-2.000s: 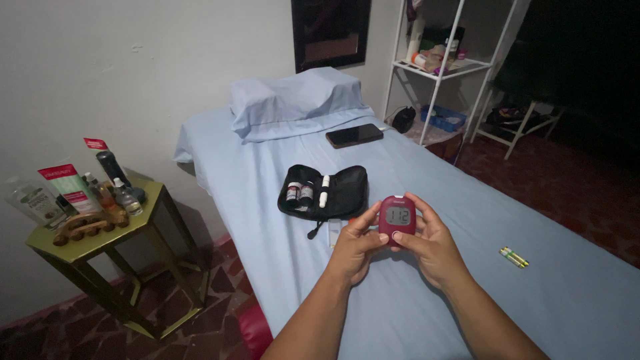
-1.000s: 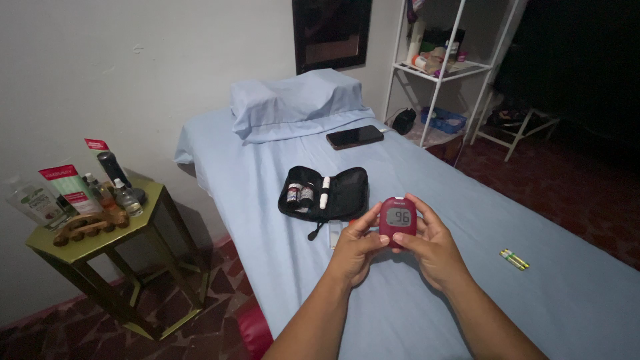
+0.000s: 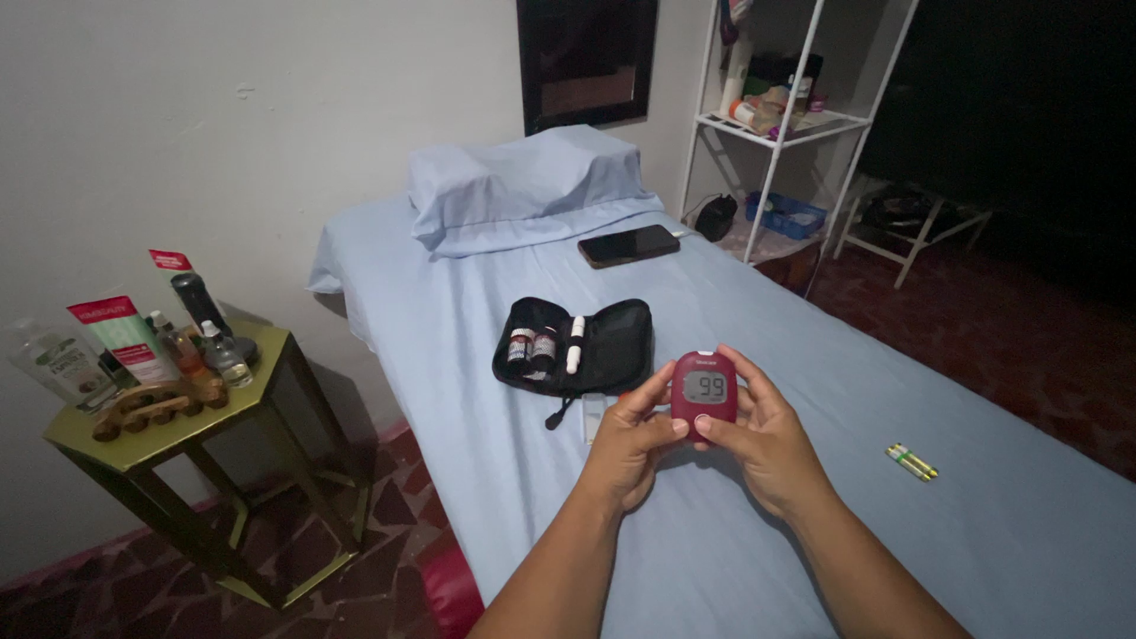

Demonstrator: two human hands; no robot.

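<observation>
Both hands hold a red blood glucose meter (image 3: 705, 399) upright above the bed, its grey display showing a number. My left hand (image 3: 632, 444) grips its left side, and my right hand (image 3: 765, 435) grips its right side with the thumb on the round white button. Behind my left hand lies an open black zippered case (image 3: 623, 348) with two small dark vials (image 3: 532, 349) and a white lancing pen (image 3: 576, 344) inside. Partly hidden by that hand is a pale flat item (image 3: 594, 419). Two AAA-type batteries (image 3: 911, 462) lie to the right.
A smartphone (image 3: 629, 246) with a cable lies near the pillow (image 3: 531, 182) on the blue-sheeted bed (image 3: 852, 390). At left, a gold side table (image 3: 257, 377) carries bottles, tubes and a wooden roller massager (image 3: 160, 406). White metal shelving (image 3: 777, 151) stands beyond the bed.
The number on the meter's display has changed from 112 to 96 to 99. Both hands have stayed in place around the meter.
</observation>
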